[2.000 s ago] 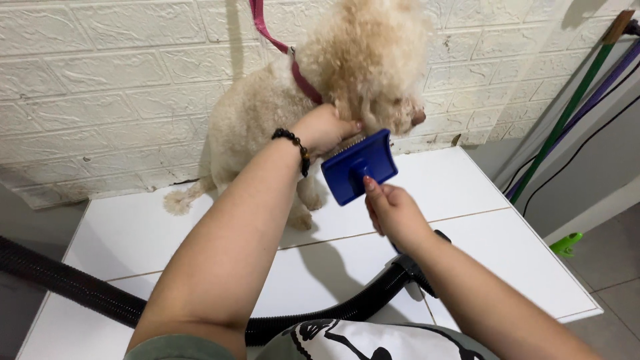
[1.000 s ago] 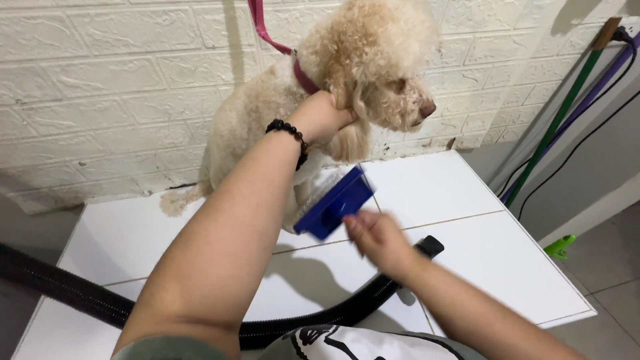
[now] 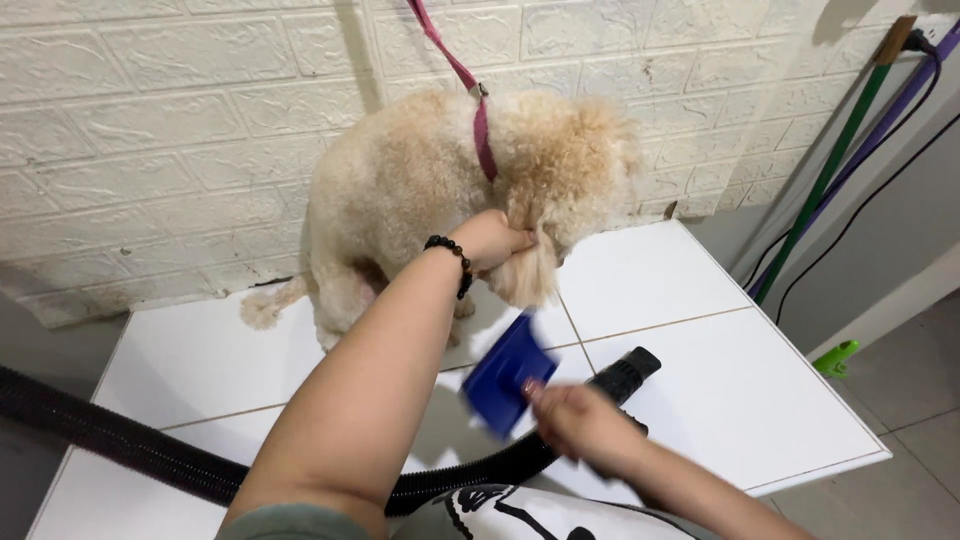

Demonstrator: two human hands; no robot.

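A curly cream-coloured dog [image 3: 405, 172] is on the white tiled table, its head lowered and turned away, a pink leash [image 3: 448, 52] round its neck. My left hand [image 3: 495, 241], with a beaded bracelet at the wrist, grips the dog's ear [image 3: 525, 276] near its base, and the long ear hair hangs below the fingers. Just under the hair tips is a blue slicker brush [image 3: 504, 375], somewhat blurred. My right hand [image 3: 581, 420] is shut on its handle, which the fingers mostly hide. The bristles face away from me and cannot be seen.
A black corrugated dryer hose [image 3: 180, 465] crosses the near part of the tiled table [image 3: 675, 300], its nozzle [image 3: 636, 369] resting behind my right hand. A white brick-pattern wall [image 3: 202, 150] stands behind the dog. Green [image 3: 832, 172] and purple poles and black cables are at the right.
The dog has lowered its head and turned its face away; its snout showed before. The blue brush has moved below the ear, away from where it was close to my left hand two seconds ago.
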